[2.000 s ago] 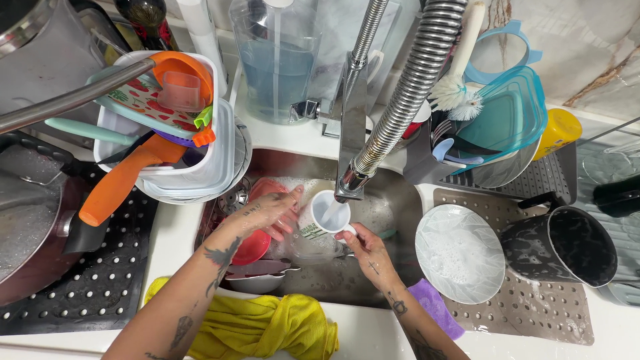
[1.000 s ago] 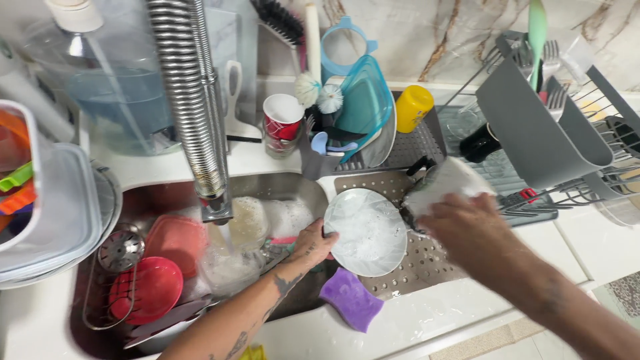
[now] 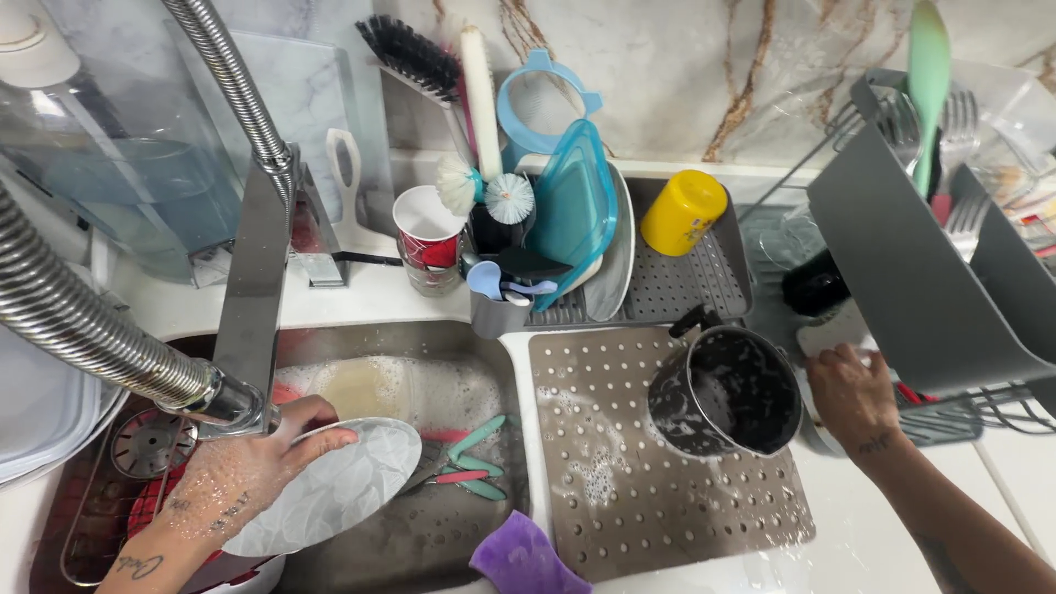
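My left hand (image 3: 264, 470) grips the rim of a white patterned plate (image 3: 346, 487), tilted over the sink (image 3: 396, 544) just below the faucet spout (image 3: 239, 408). My right hand (image 3: 850, 388) is at the far right by the grey dish rack, its fingers on a white item (image 3: 833, 330) partly hidden by the rack; whether it still grips it I cannot tell. Between the hands, a black speckled pot (image 3: 726, 392) stands on the brown perforated mat (image 3: 602, 528). Green- and red-handled cutlery (image 3: 474, 462) lies in the soapy sink, and a purple sponge (image 3: 528, 557) rests at its front edge.
Behind the sink stand a red and white cup (image 3: 429, 239), dish brushes (image 3: 487, 194), a teal lid (image 3: 577, 214) and a yellow cup (image 3: 685, 212). The grey cutlery holder (image 3: 924, 272) rises beside my right hand. The coiled faucet hose (image 3: 107, 322) hangs at left.
The plate, on the mat before, is now lifted over the sink in my left hand. My right hand, which held a white item above the pot, has moved right to the rack. The view has swung right.
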